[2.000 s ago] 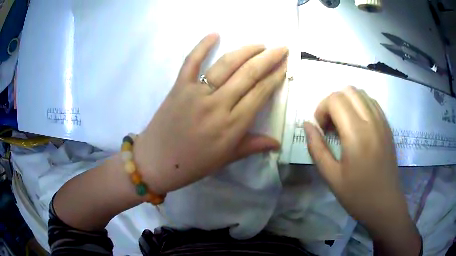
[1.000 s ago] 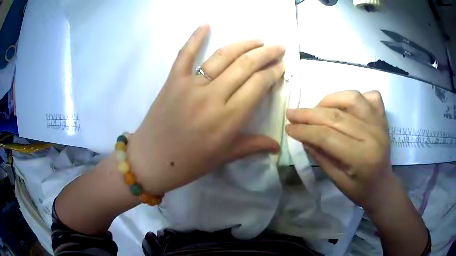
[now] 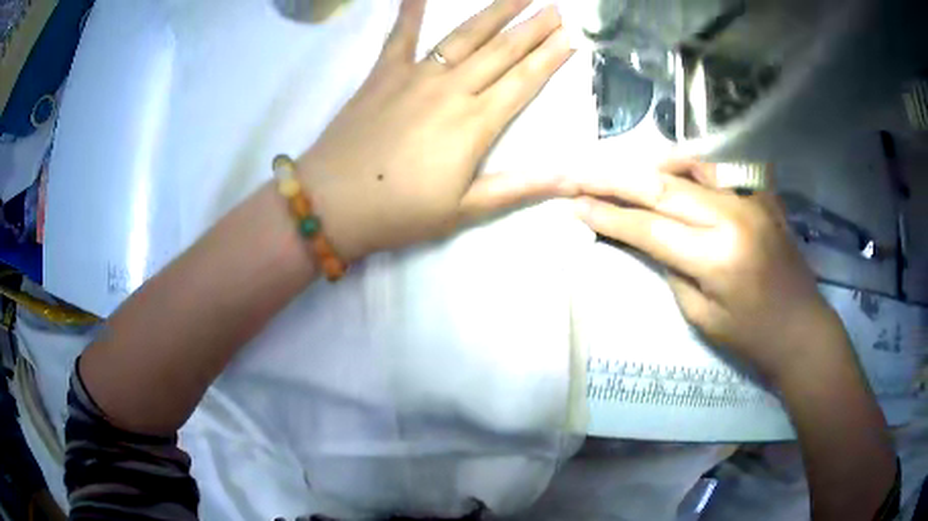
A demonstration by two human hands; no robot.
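A white fabric panel (image 3: 478, 315) lies across the table and hangs over its front edge. My left hand (image 3: 438, 142) lies flat on the panel with fingers spread, its fingertips near the machine's metal parts. My right hand (image 3: 722, 244) is right of the fabric, its thumb and index fingertips closed on the panel's seam edge (image 3: 576, 356), close to my left thumb tip. Glare whitens the contact point. The sewing machine head (image 3: 824, 71), blurred, fills the upper right. The needle cannot be made out.
Shiny round-edged metal parts (image 3: 623, 94) show beside the machine head. A ribbed cream knob (image 3: 741, 177) is behind my right hand. Dark thread snips (image 3: 839, 232) lie partly hidden at the right. A printed ruler scale (image 3: 682, 387) runs along the table's front. White cloth is heaped below.
The view has shifted, bringing the machine head in at the upper right. Both hands have moved forward towards it. The loose strip below my right hand no longer shows.
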